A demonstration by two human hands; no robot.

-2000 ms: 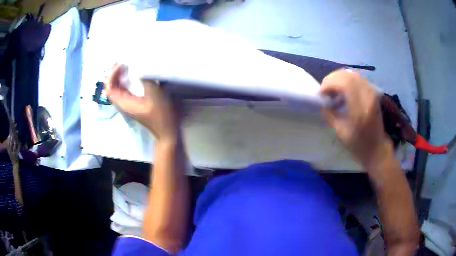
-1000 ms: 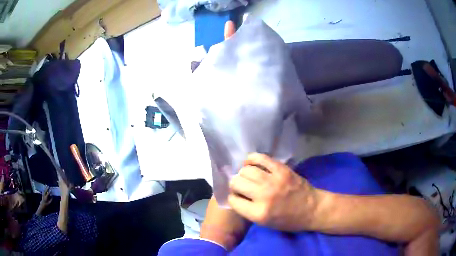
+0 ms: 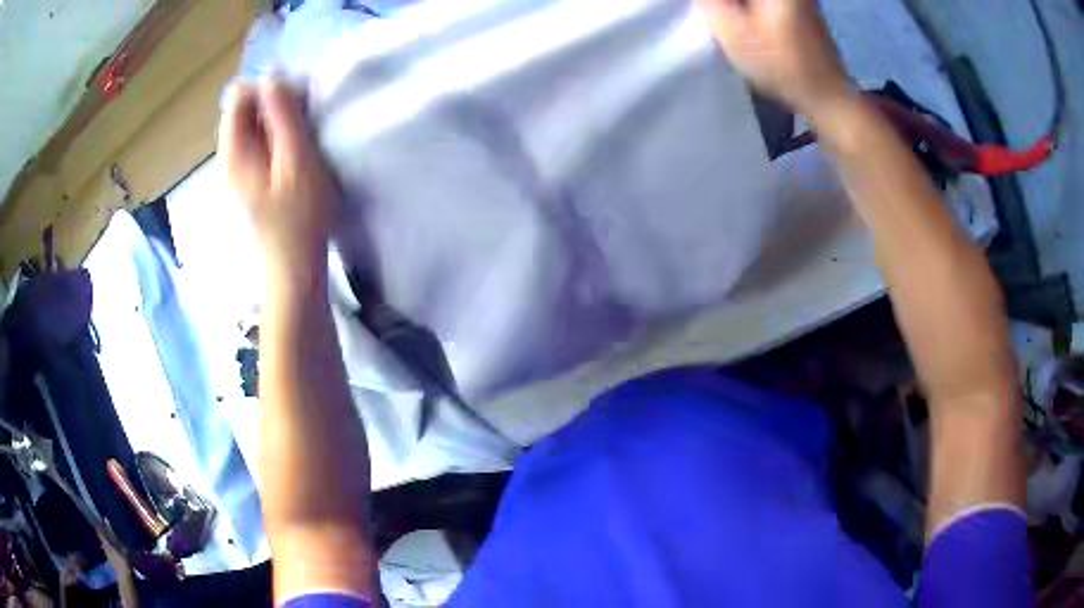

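A pale grey-white garment piece [image 3: 571, 178] is spread in the air over the table and blurred by motion. My left hand [image 3: 276, 166] is at its upper left corner, fingers bent around the edge. My right hand [image 3: 779, 48] grips its upper right edge near the top of the view. The cloth hangs down towards my blue-clothed body and hides the padded board. The iron [image 3: 909, 128] is partly visible right of my right wrist, with its orange-red hose [image 3: 1016, 156] behind it.
The white table [image 3: 820, 255] has its front edge close to my body. At left stands another white-covered surface [image 3: 178, 356] with a second iron [image 3: 140, 496] beside dark cloth. Another person's arm [image 3: 117, 570] shows at lower left. A pale bundle [image 3: 422, 568] lies below the table.
The cloth was bunched near my body and now is spread wide and raised over the board. My hands have moved apart, up and forward. The view has shifted, bringing the orange-red hose into sight.
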